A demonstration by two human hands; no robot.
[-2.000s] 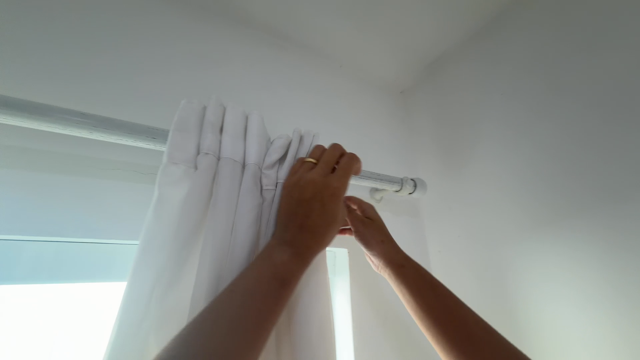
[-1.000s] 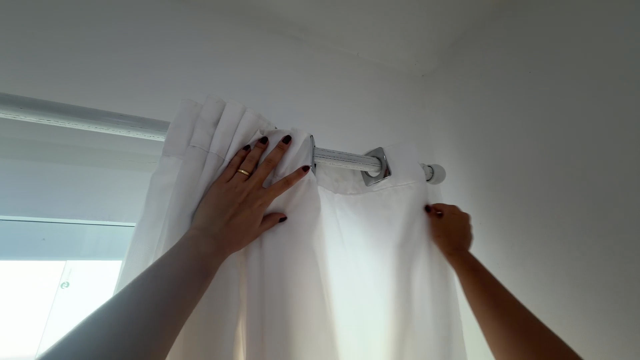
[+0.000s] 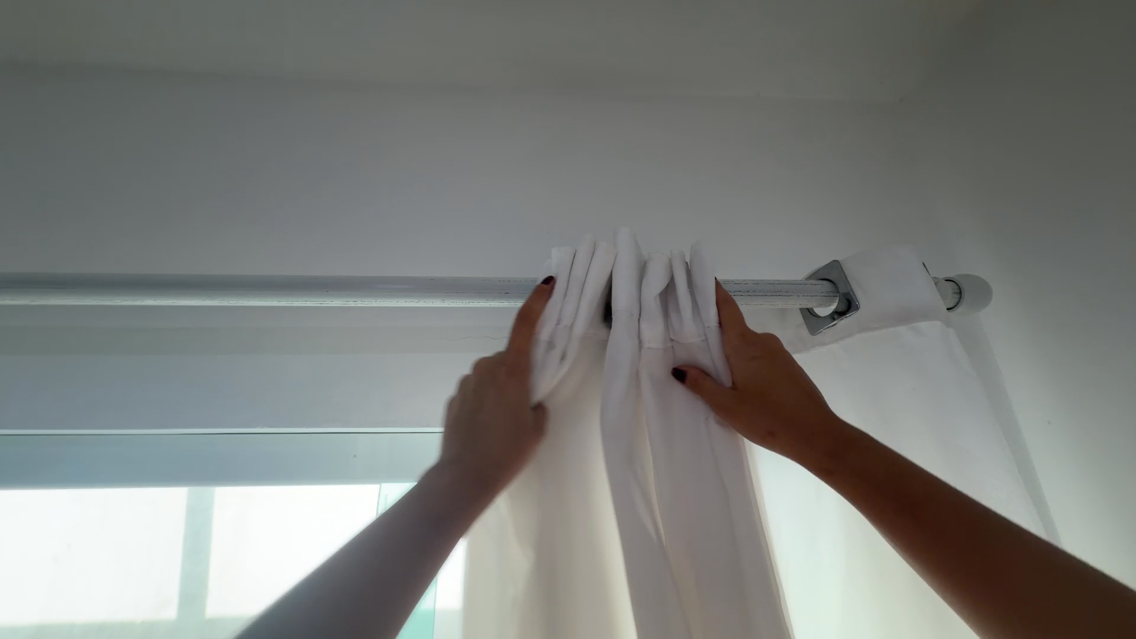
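Note:
A white curtain (image 3: 674,399) hangs from a whitish curtain rod (image 3: 399,290), its top bunched into upright folds between my hands. My left hand (image 3: 497,399) grips the left edge of the bunch, index finger raised to the rod. On the right side, my right hand (image 3: 772,390) holds the outer fold, its thumb across the front of the cloth. Further right, a square metal grommet (image 3: 830,297) surrounds the rod, and a flatter stretch of curtain reaches toward the rod's round end cap (image 3: 969,293). Fingers behind the folds are hidden.
Below the rod at the left is a bright window (image 3: 98,550) with a frame along its top. A wall (image 3: 399,177) runs behind the rod and meets a side wall near the end cap. The ceiling is above.
My right hand has moved from the curtain's edge near the rod end to the bunched folds. The curtain is now spread to the right, with a flat part by the end cap. The view has shifted.

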